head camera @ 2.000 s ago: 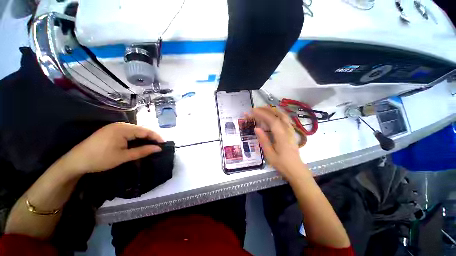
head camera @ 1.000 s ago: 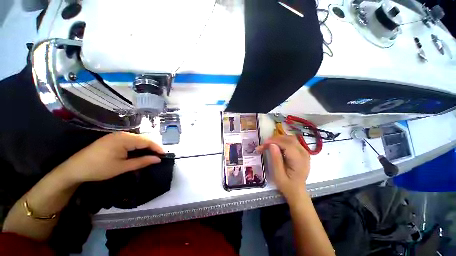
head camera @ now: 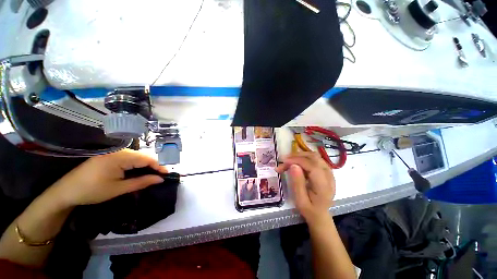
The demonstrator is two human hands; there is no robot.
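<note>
A black garment piece [head camera: 147, 204] lies bunched on the table left of centre. My left hand [head camera: 103, 177] is shut on its folded edge between thumb and fingers, just in front of the needle area. A smartphone [head camera: 255, 169] lies flat on the machine bed, its lit screen showing a grid of pictures. My right hand [head camera: 310, 182] holds nothing; it is at the phone's right edge with the index fingertip at the screen and the other fingers curled. The grey attachment [head camera: 168, 150] sits right of the needle, which is hard to make out.
Red and orange-handled scissors [head camera: 332, 147] and a small dark tool [head camera: 354, 146] lie right of the phone. A screwdriver-like tool [head camera: 418, 180] lies far right. A black cloth strip [head camera: 291, 60] drapes over the machine arm. The thread tension dial [head camera: 124, 124] is above my left hand.
The view has shifted. My right hand has drawn back from over the phone to its right edge, with fingers more curled. The phone screen shows different pictures. My left hand keeps its hold.
</note>
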